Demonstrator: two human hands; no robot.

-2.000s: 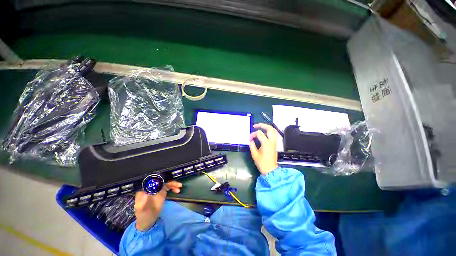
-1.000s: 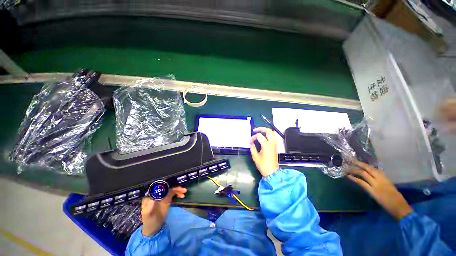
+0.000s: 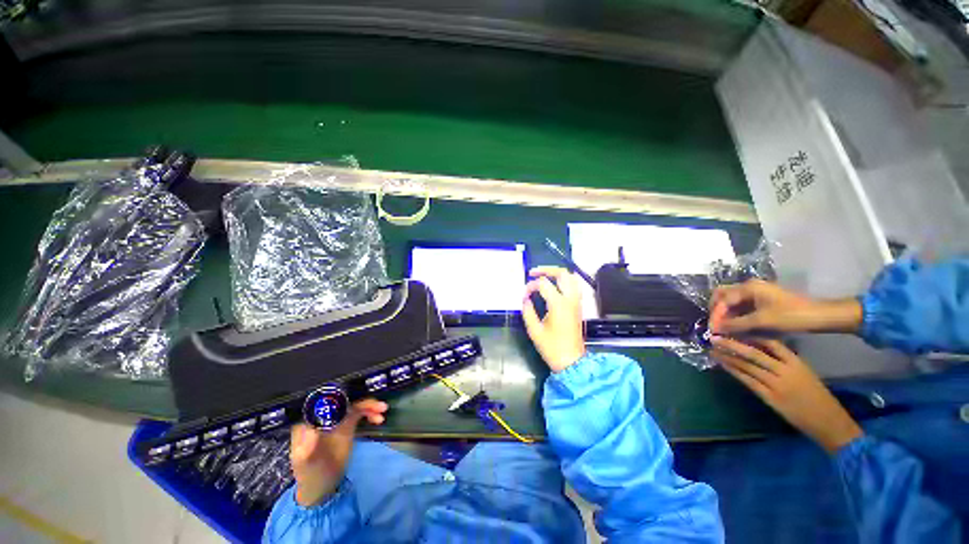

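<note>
A long black button panel (image 3: pixel 287 356) lies tilted at the bench's front edge, its row of keys facing me. Its round rotary knob (image 3: pixel 325 407) is lit. My left hand (image 3: pixel 322 452) holds the panel from below at the knob, fingers partly hidden behind it. My right hand (image 3: pixel 555 313) is at the right edge of the tablet (image 3: pixel 468 278), which shows a bright white screen; thumb and index finger are curled with a gap, and nothing shows in them. Yellow wires (image 3: pixel 510 427) with small connectors (image 3: pixel 478 405) lie right of the panel.
Bagged panels (image 3: pixel 106 271) and a clear plastic bag (image 3: pixel 305 250) lie left. A cream ring (image 3: pixel 404 202) touches the pale rail. Right are a paper (image 3: pixel 648 247), a pen (image 3: pixel 568 260), a second panel (image 3: pixel 648 298) under another person's hands (image 3: pixel 781 372), and a tote (image 3: pixel 808 202). A blue crate (image 3: pixel 191 483) stands below.
The other person's two hands have come in from the right onto the second panel's knob end. The lit knob's display has changed. My hands stay in nearly the same places.
</note>
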